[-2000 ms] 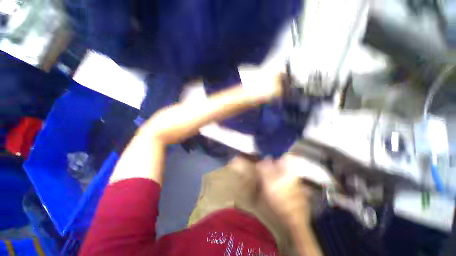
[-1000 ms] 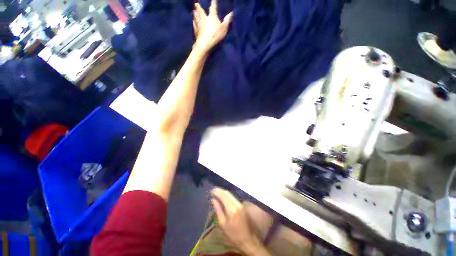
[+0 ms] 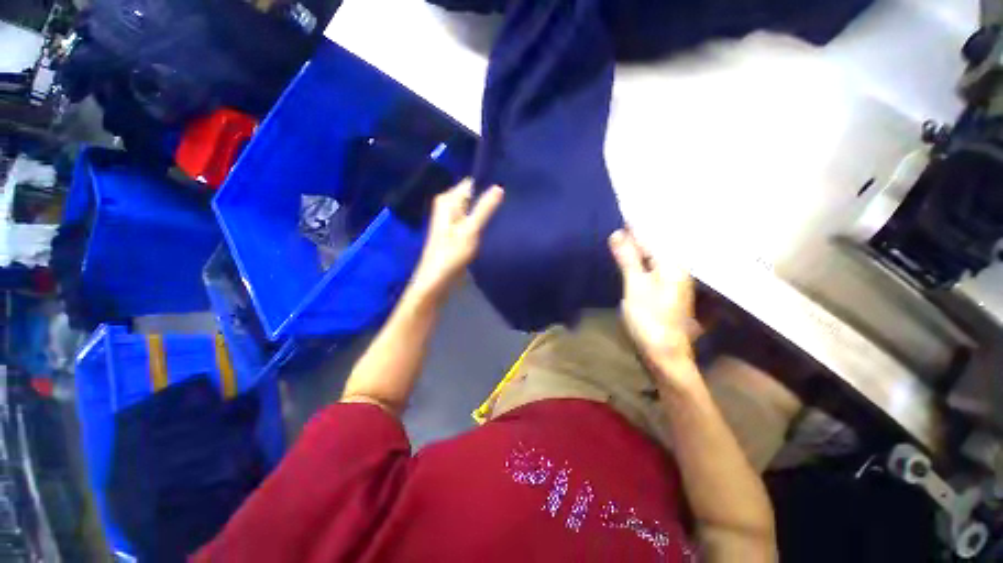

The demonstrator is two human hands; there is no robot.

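A navy cloth tube (image 3: 544,176) hangs from the white machine table (image 3: 726,143) down over its front edge toward my lap. My left hand (image 3: 454,233) holds its left side, thumb and fingers at the cloth edge. My right hand (image 3: 657,297) holds its right side near the lower end. More navy cloth (image 3: 715,24) lies at the table's far side, cut off by the top edge. The dark needle area of the sewing machine (image 3: 948,214) is at the right, apart from the cloth.
A blue bin (image 3: 297,247) with dark cloth and a grey scrap stands left of my lap. Another blue bin with dark cloth (image 3: 182,462) is at lower left. A red item (image 3: 216,145) lies behind. A metal lever linkage (image 3: 935,489) is at lower right.
My left hand has come back from the navy heap toward my lap. Both hands now hold the cloth tube. The view has shifted, so the machine sits farther right.
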